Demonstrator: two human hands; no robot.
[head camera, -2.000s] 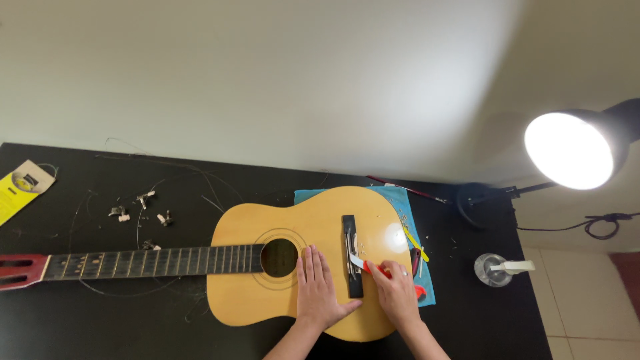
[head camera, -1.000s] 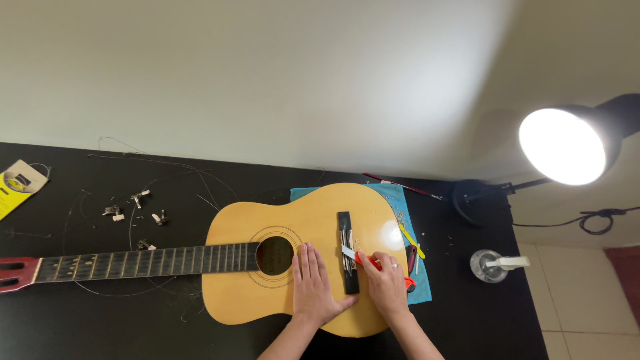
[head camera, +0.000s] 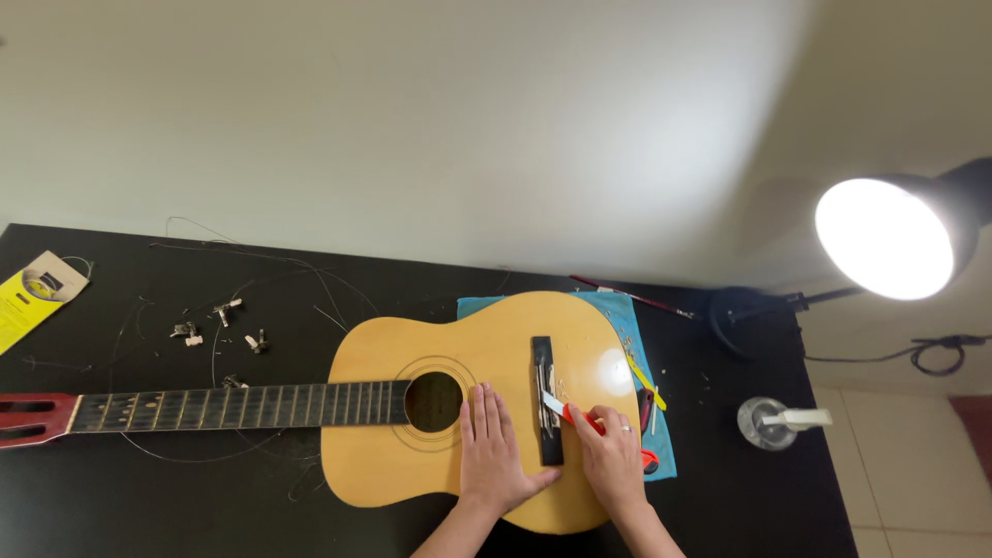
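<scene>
An acoustic guitar (head camera: 372, 349) without strings on it lies face up, its neck pointing left. Flat on its top, between the soundhole (head camera: 434, 402) and the black bridge (head camera: 552, 449), rests my left hand (head camera: 494, 457), empty, fingers apart and thumb near the bridge's lower end. My right hand (head camera: 612, 457) is closed around a red utility knife (head camera: 581, 418), whose blade touches or hovers at the middle of the bridge. The bridge's surface there looks rough and pale, with small chips on the guitar top beside it.
A blue cloth (head camera: 663, 457) under the guitar carries a yellow tool (head camera: 647, 384). Tuning machines (head camera: 225, 311), loose strings (head camera: 329, 291) and a yellow packet (head camera: 35, 302) lie at left. On the right stand a lit desk lamp (head camera: 883, 239) and a pump bottle (head camera: 766, 425). A thin brush (head camera: 635, 296) lies behind.
The knife in my right hand has shifted slightly along the bridge area. My left hand stays flat on the guitar top.
</scene>
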